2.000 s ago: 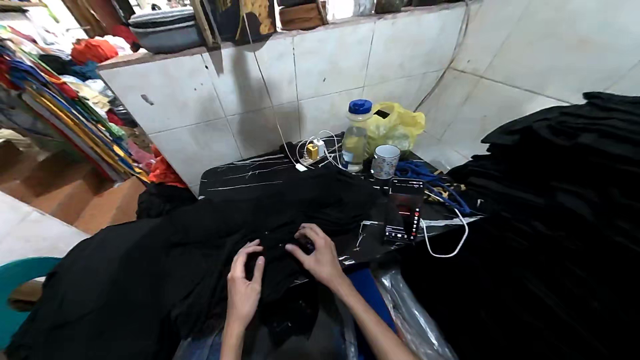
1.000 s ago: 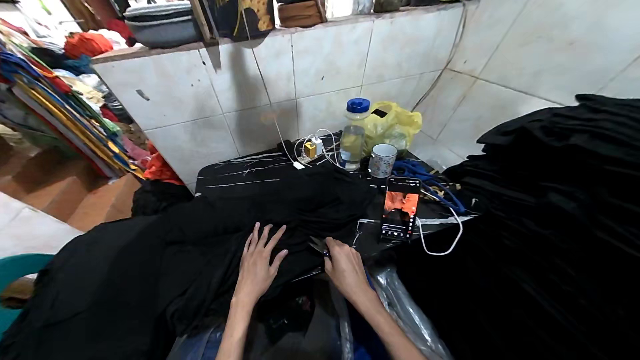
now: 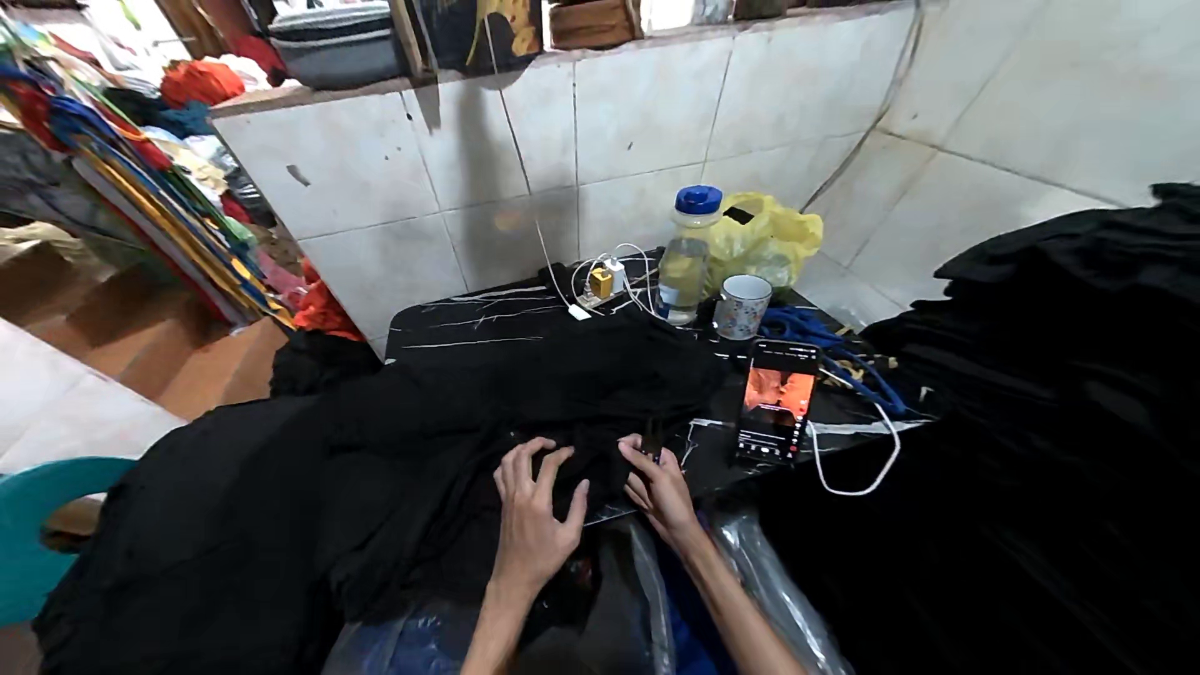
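Black fabric lies across the low black marble-patterned table and hangs over its front and left. My left hand rests on the fabric with its fingers spread and bent. To its right, my right hand holds a small dark tool, perhaps thread snips, pointing away from me over the cloth; its blades are hard to make out. A smartphone with a lit screen stands tilted just right of my right hand, a white cable beside it.
Behind the phone are a patterned mug, a blue-capped plastic bottle, a yellow plastic bag and blue cords. Chargers sit near the tiled wall. A tall stack of black cloth rises at right; a teal plastic chair is at left.
Two seconds ago both hands had their fingers at the fabric, and no tool showed clearly. One second ago the tool in my right hand pointed left; now it points away from me.
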